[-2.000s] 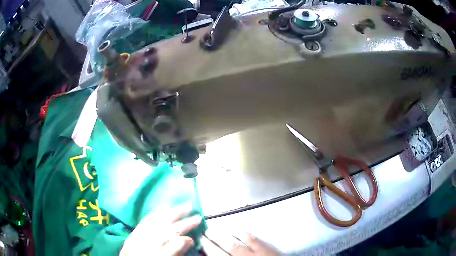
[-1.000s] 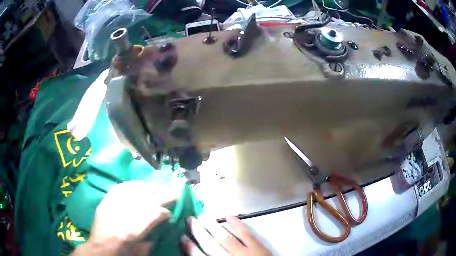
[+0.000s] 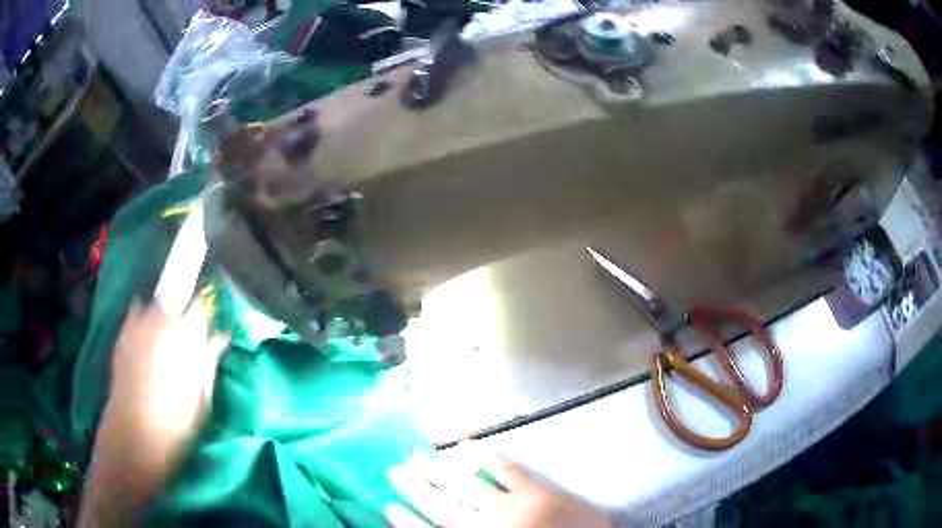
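Observation:
Green fabric (image 3: 300,413) lies bunched left of and in front of the presser foot and needle area (image 3: 387,349), glaring under the lamp. My left hand (image 3: 165,382) is blurred and overexposed on the cloth at the left; whether its fingers grip is unclear. My right hand (image 3: 485,495) lies palm down at the bottom centre, its fingers spread over the cloth's right edge and the white table edge. The beige machine head (image 3: 578,175) runs across the picture above both hands.
Tailor's scissors (image 3: 702,376) with orange-brown loops lie under the arm, points towards the upper left. A crumpled clear plastic bag (image 3: 222,62) is behind the left end. The white table edge (image 3: 620,464) carries a ruler scale. A dark patterned item (image 3: 868,278) is at the right.
My left hand has moved away from my right hand, left and up over the cloth. The cloth now spreads bunched between the hands, and the yellow print is mostly out of sight.

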